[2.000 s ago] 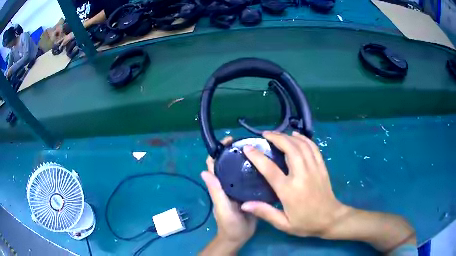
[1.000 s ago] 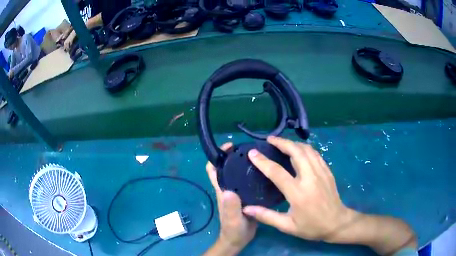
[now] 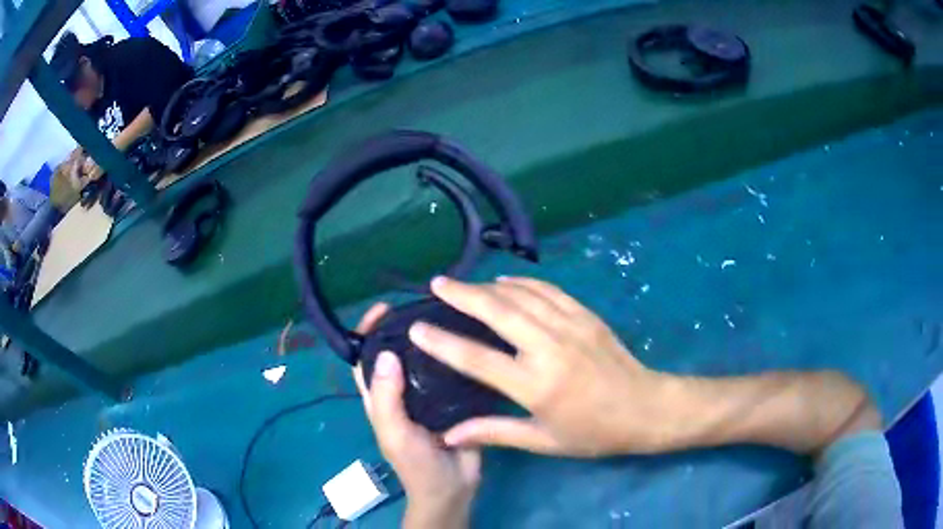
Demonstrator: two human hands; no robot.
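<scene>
Black headphones [image 3: 398, 147] are held above the blue-green bench, with the arched band pointing up and away from me. A round black ear cup [image 3: 439, 387] is between my hands, its dark disc face up. My left hand [image 3: 419, 444] holds the cup from the left and below, thumb on its rim. My right hand [image 3: 548, 377] lies over the cup's right side, fingertips on the disc. The yoke at the band's other end curves inside the arch. The cup's underside is hidden.
A white fan [image 3: 145, 496] and a white power adapter [image 3: 355, 490] with black cable lie on the bench [image 3: 703, 320]. Single headphones [image 3: 688, 57] lie on the green ledge [image 3: 558, 114]. Piled headphones [image 3: 259, 83] and a person [image 3: 145, 78] are beyond.
The view has turned and tilted, so the scene shows rotated and the headphones sit further left. Both hands stay on the ear cup. The glare on the disc from two seconds ago is gone.
</scene>
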